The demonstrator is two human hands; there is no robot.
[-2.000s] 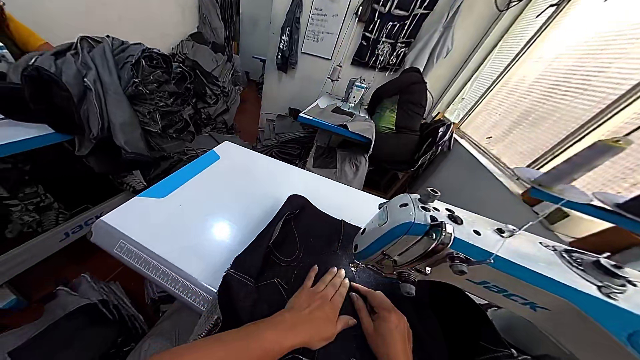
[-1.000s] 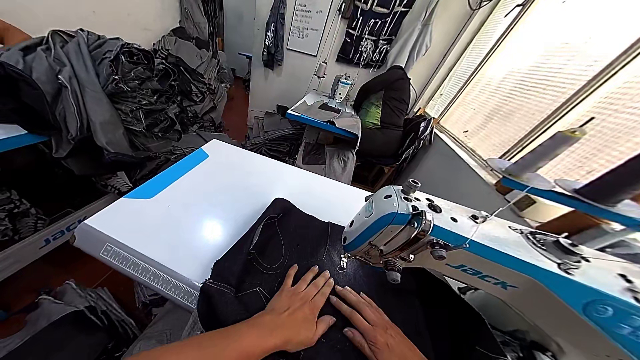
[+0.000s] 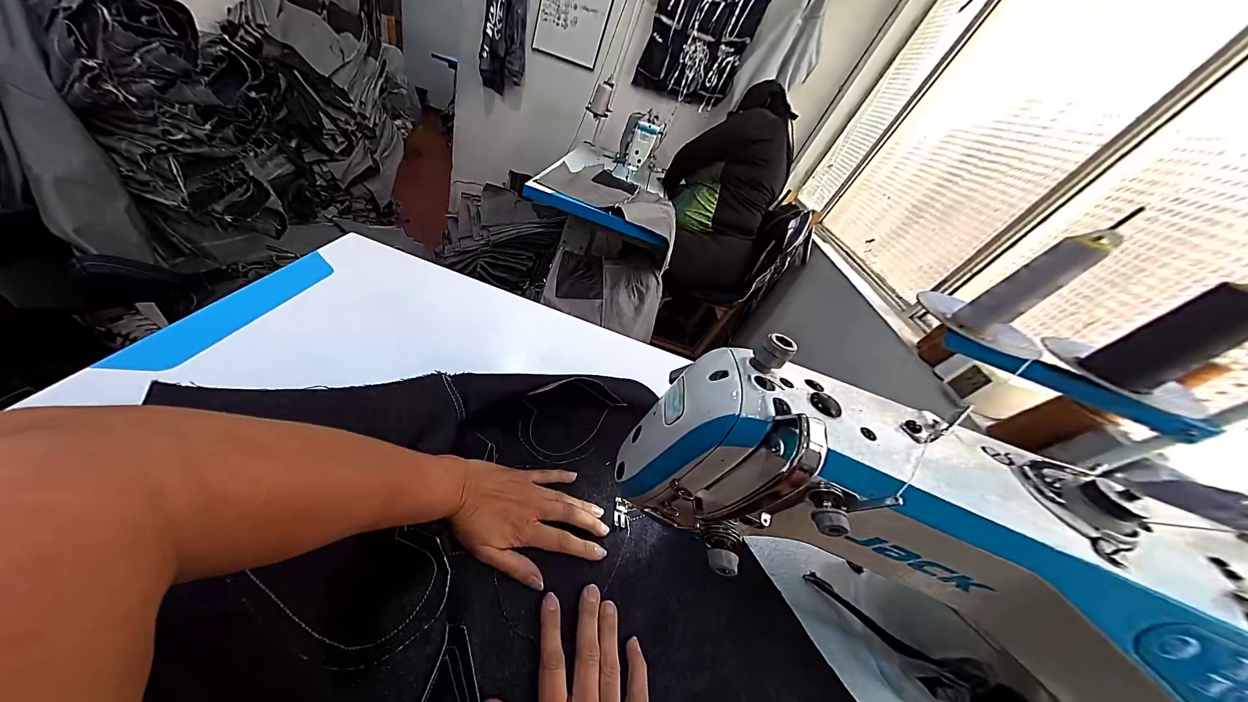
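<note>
Dark denim fabric with pale curved stitching lies across the white sewing table and passes beneath the head of a Jack sewing machine. The presser foot rests on or just over the cloth. Flat on the denim, left of the foot, is my left hand, fingers spread and pointing at it. My right hand lies on the cloth below, close to the left, fingers pointing up the frame; its palm is cut off by the lower edge. Neither hand grips the cloth.
Thread cones stand on a blue-edged rack at right, by the window. Beyond the table, a person in a dark jacket sits at another sewing machine. Piles of grey garments fill the back left.
The denim now spreads farther left over the table, with more stitched curves showing. My left forearm now comes in from the left edge rather than from below. The view has moved closer to the machine.
</note>
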